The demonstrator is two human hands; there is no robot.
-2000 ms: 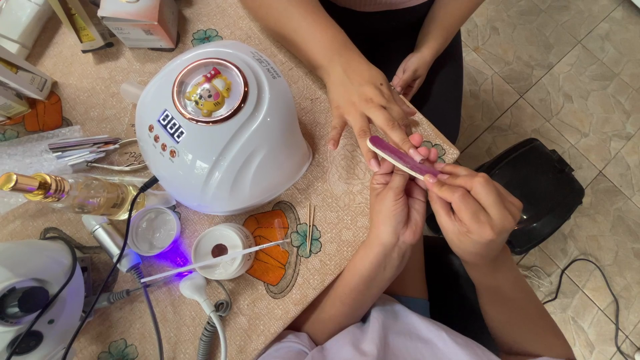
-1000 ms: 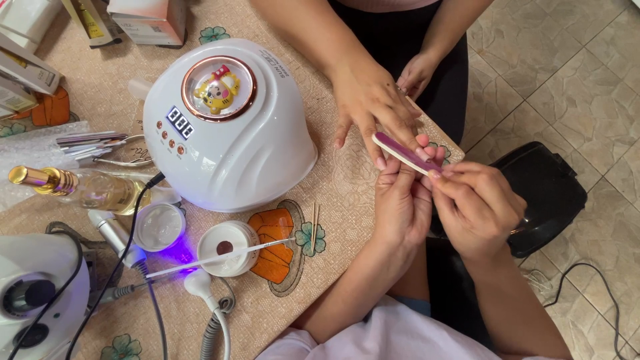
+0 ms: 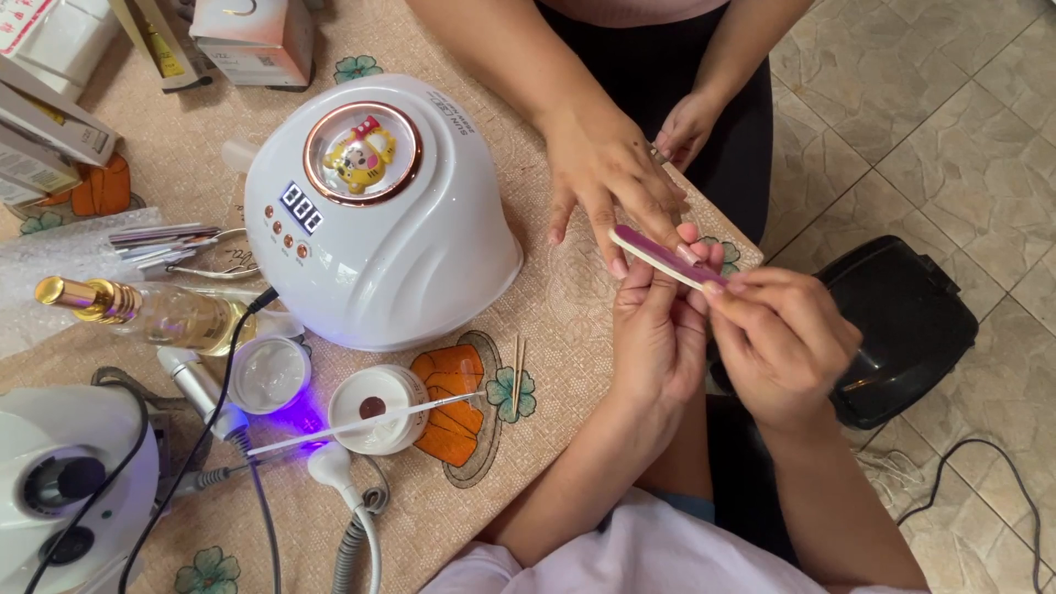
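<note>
A purple nail file with a pale edge point(image 3: 667, 259) is pinched at its lower right end in my right hand point(image 3: 780, 338). The file lies slanted across the fingers of another person's hand point(image 3: 606, 165), close to a fingernail. My left hand point(image 3: 660, 330) is under those fingertips, its thumb and fingers around a finger of that hand; part of the grip is hidden by the file. The person's other hand point(image 3: 689, 128) rests near the table corner.
Left of the hands stands a white nail lamp point(image 3: 388, 223). Near it are an open jar point(image 3: 379, 408) with a thin brush point(image 3: 363, 422) across it, wooden sticks point(image 3: 518, 375), a glass bottle point(image 3: 177, 318) and a white machine point(image 3: 74, 487) with cables. A black bin point(image 3: 899, 330) is on the floor.
The file and both my hands stay in nearly the same place at the other person's fingers, with only slight shifts.
</note>
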